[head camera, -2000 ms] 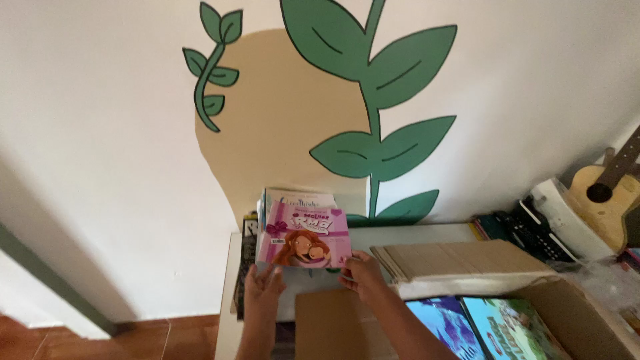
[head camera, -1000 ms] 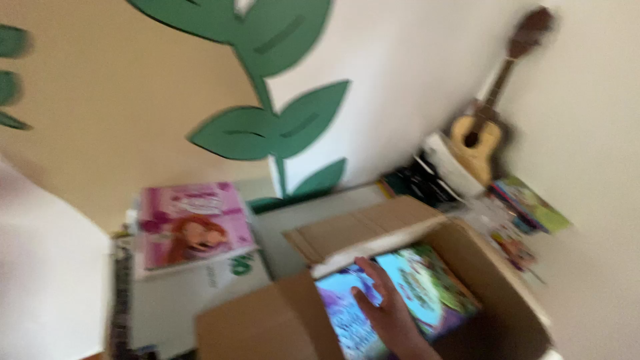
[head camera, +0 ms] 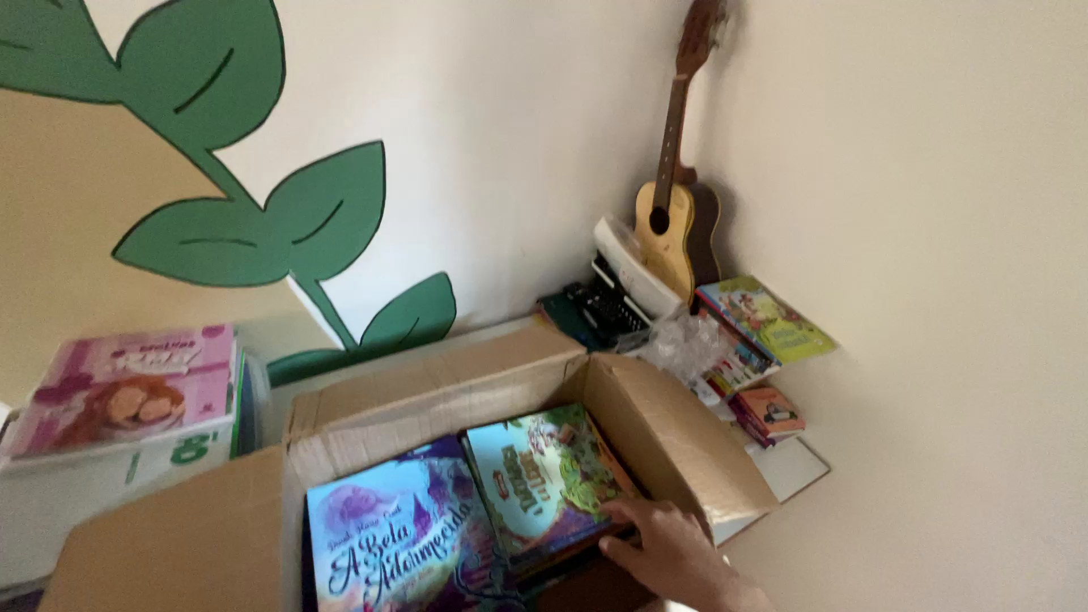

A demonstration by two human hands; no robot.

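Note:
My right hand (head camera: 667,548) reaches into an open cardboard box (head camera: 433,387). Its thumb and fingers are apart at the lower right edge of a green and light-blue picture book (head camera: 531,476); whether it grips the book cannot be told. Left of that book lies a blue and purple picture book (head camera: 387,518), also inside the box. A pink picture book (head camera: 140,387) rests on a stack to the left of the box, on top of a white book (head camera: 161,463). My left hand is out of view.
Box flaps stick out left and right. Behind the box stand a small guitar (head camera: 667,229), a white object (head camera: 637,268) and clear plastic wrap (head camera: 676,344). More children's books (head camera: 765,314) lie at the right by the wall, near an orange book (head camera: 769,412).
The pink book, between both hands two seconds ago, now lies released on the left stack. My right hand has come to the books in the box. The view has swung right.

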